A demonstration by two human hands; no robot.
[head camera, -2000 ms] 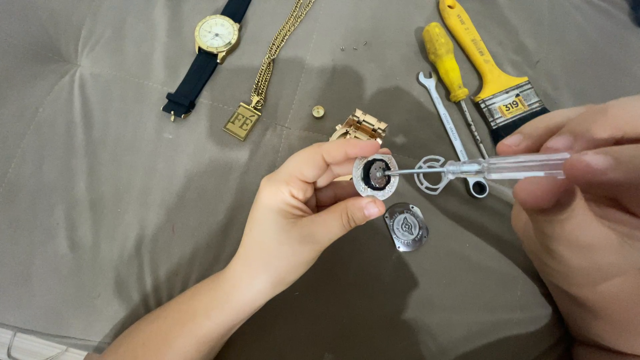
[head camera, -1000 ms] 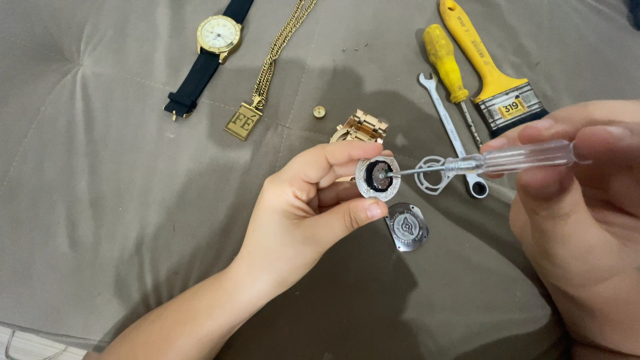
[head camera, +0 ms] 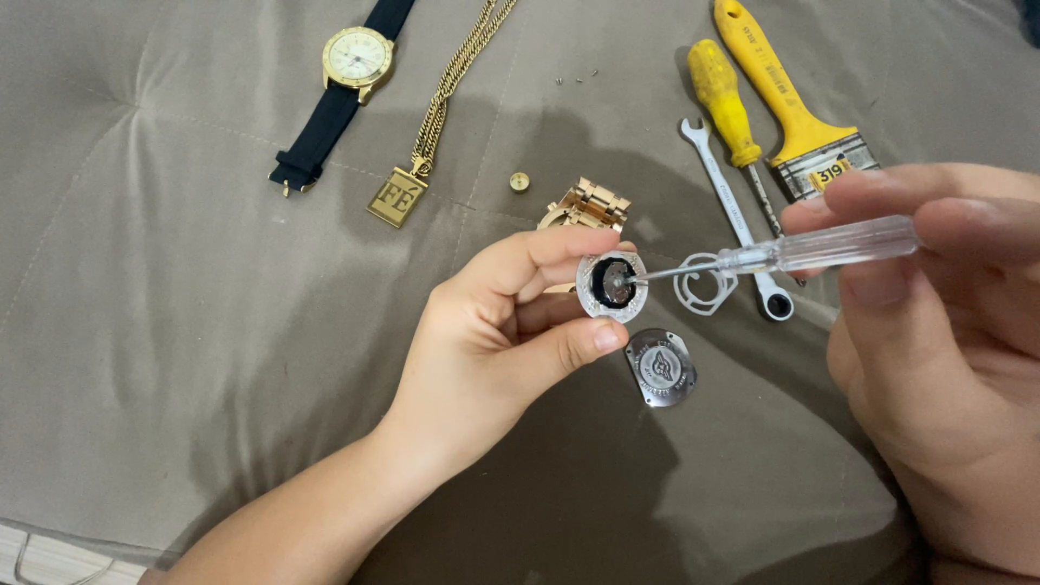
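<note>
Between its thumb and fingers, my left hand (head camera: pixel 520 317) holds a round watch movement (head camera: pixel 597 307) with a pale rim and dark centre. A small screwdriver with a clear plastic handle (head camera: pixel 845 245) is gripped by the fingers of my right hand (head camera: pixel 934 309). Its thin metal tip meets the middle of the movement. Just below lies an engraved metal watch case back (head camera: pixel 662 368). A white plastic ring spacer (head camera: pixel 705 284) rests to the right of the movement. Partly hidden behind my left fingers is a gold-coloured metal watch bracelet (head camera: pixel 600 205).
A black-strapped watch (head camera: pixel 357 57), a gold chain necklace with pendant (head camera: pixel 396 197) and a small round gold-coloured part (head camera: pixel 519 182) lie on grey upholstery. Tiny screws (head camera: pixel 579 80) lie farther back. At right are a combination wrench (head camera: pixel 719 183), a yellow-handled screwdriver (head camera: pixel 721 97) and a paintbrush (head camera: pixel 780 97).
The clear handle in my right hand has tilted, its rear end now higher than two seconds ago. My left hand keeps its hold on the movement.
</note>
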